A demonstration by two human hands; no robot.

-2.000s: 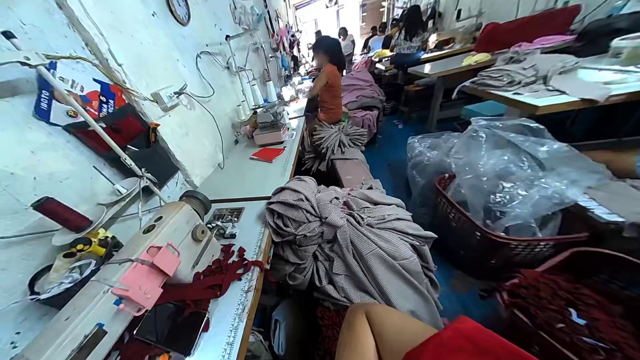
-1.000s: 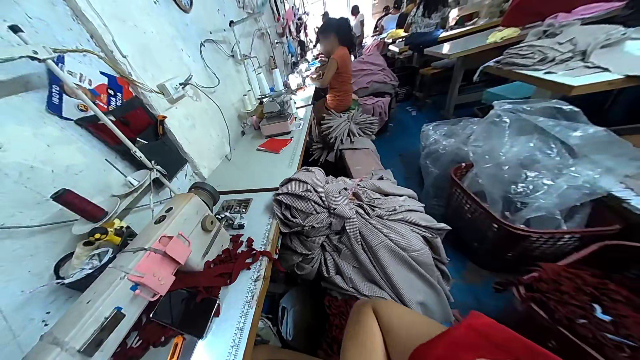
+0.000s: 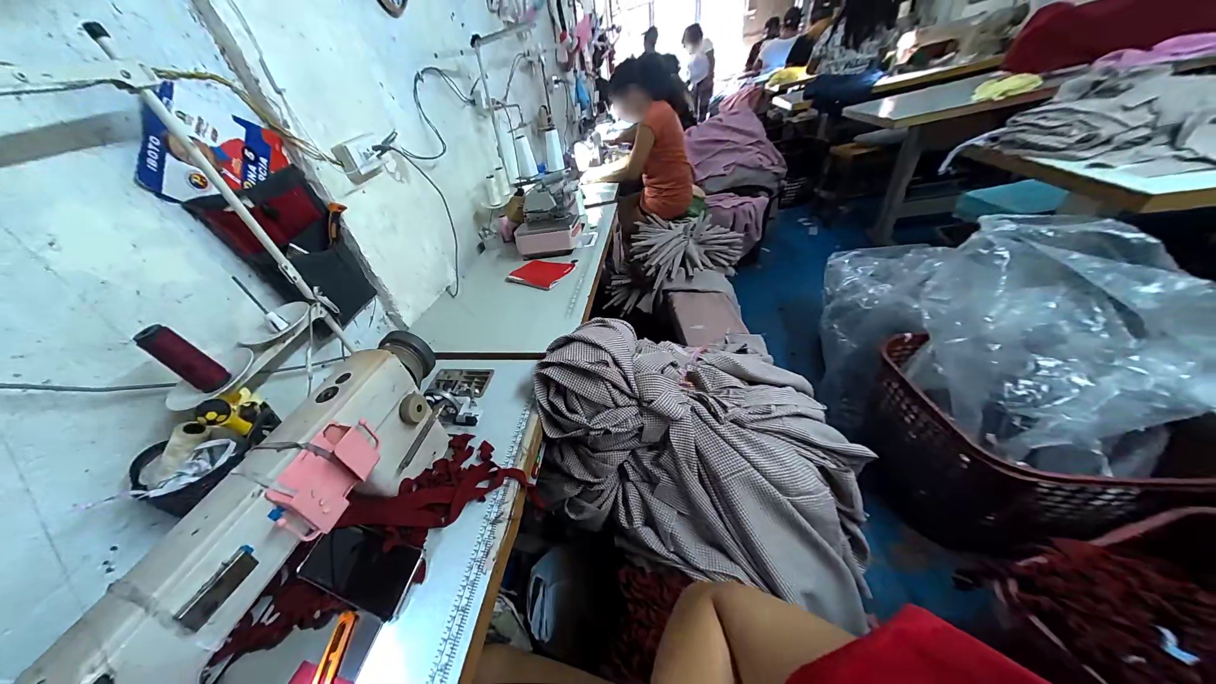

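Note:
Neither my left hand nor my right hand is in the view; my bare knee (image 3: pixel 717 627) and red clothing (image 3: pixel 917 651) show at the bottom. To the left stands a sewing machine (image 3: pixel 228 522) with a pink holder (image 3: pixel 325 480) strapped to its arm. Dark red fabric strips (image 3: pixel 427 496) lie on its table, beside a black flat device (image 3: pixel 366 570) and an orange cutter (image 3: pixel 335 648). A maroon thread cone (image 3: pixel 182 358) sits on the stand. Right of the table is a big heap of grey checked fabric (image 3: pixel 703 456).
Clear plastic bags (image 3: pixel 1035 332) fill a dark red plastic basket (image 3: pixel 1007 494) at right, with a basket of dark red pieces (image 3: pixel 1111 608) nearer. Farther along the wall a person (image 3: pixel 665 152) in orange sits at a machine, near a red pouch (image 3: pixel 541 275).
The orange cutter, which does not show in the oldest frame, is now in view at the bottom left. The seated person's head and arms have moved slightly.

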